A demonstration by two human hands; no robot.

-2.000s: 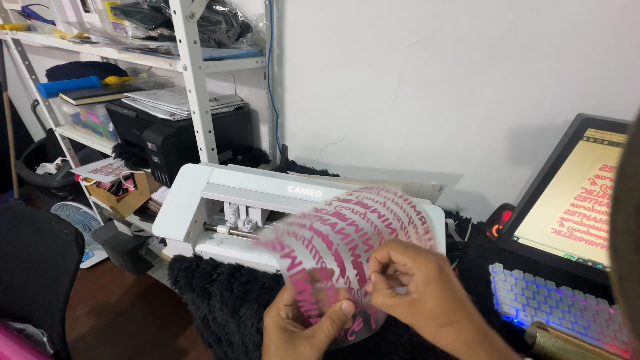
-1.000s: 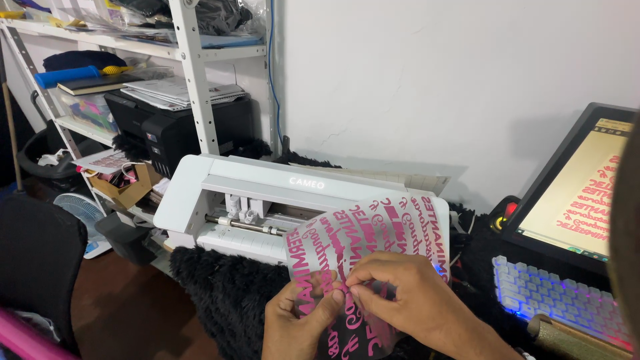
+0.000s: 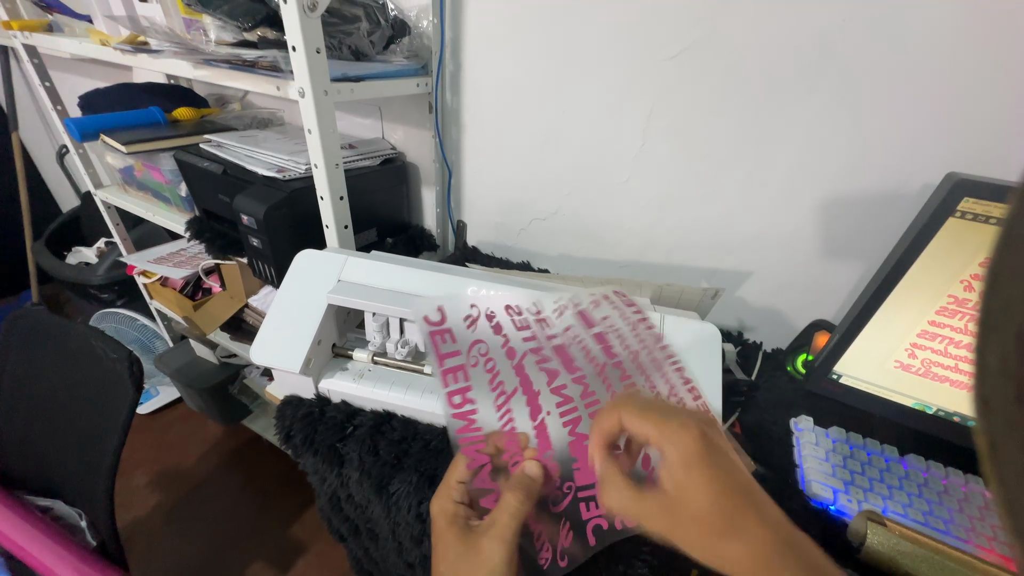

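A clear plastic sheet with pink mirrored vinyl lettering point(image 3: 560, 392) is held up before a white cutting machine point(image 3: 304, 316). My left hand point(image 3: 492, 504) pinches its lower left part between thumb and fingers. Over the sheet's lower right part is my right hand point(image 3: 672, 472), blurred, its fingers curled toward the thumb; whether anything is between those fingertips cannot be told. The sheet hides much of the machine's right half.
A black furry cover point(image 3: 368, 472) lies under the machine. To the right are a lit keyboard point(image 3: 888, 480), a mouse point(image 3: 808, 352) and a tilted screen point(image 3: 904, 320). On the left, a metal shelf point(image 3: 316, 120) holds a black printer point(image 3: 296, 208); a black chair point(image 3: 68, 424) stands nearer.
The sheet has turned and now rises higher across the machine's front. My right hand has moved right, away from my left thumb, which it was against one second ago.
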